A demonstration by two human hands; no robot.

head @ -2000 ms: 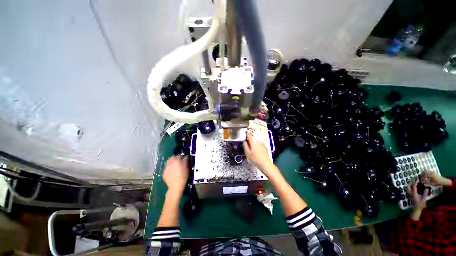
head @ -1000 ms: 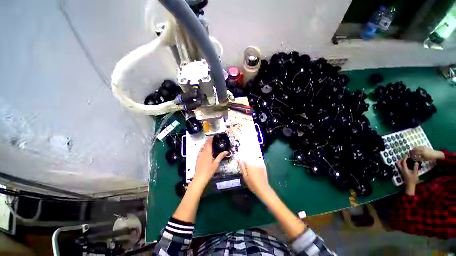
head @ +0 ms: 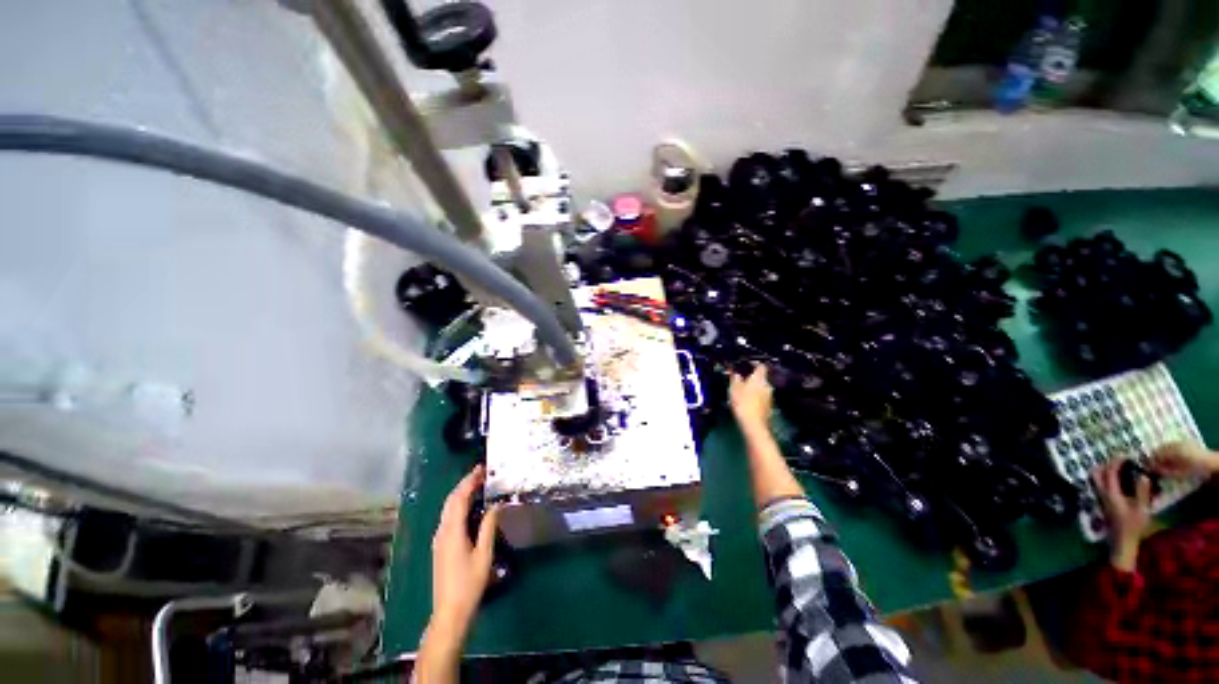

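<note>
The machine base [head: 642,461] has a pale, black-speckled top plate. The press head [head: 568,397] is over the fixture, and a dark round part shows just under it. My right hand [head: 753,397] is at the left edge of the large heap of black housings [head: 856,321], its fingertips against dark parts; I cannot tell whether it grips one. My left hand [head: 464,541] is at the front left corner of the base, beside dark housings on the green bench; its fingers are partly hidden and its grip is unclear.
A grey hose [head: 267,181] curves to the press column. Red-handled pliers [head: 628,306] lie on the plate's back. A crumpled white tissue [head: 694,540] is at the base's front right. A smaller heap [head: 1120,301] and a sheet of round pads [head: 1130,417] are right, near another person's hands.
My left hand has left the fixture, where it was at a black housing, for the base's front left corner. My right hand has moved right to the heap. The view has shifted.
</note>
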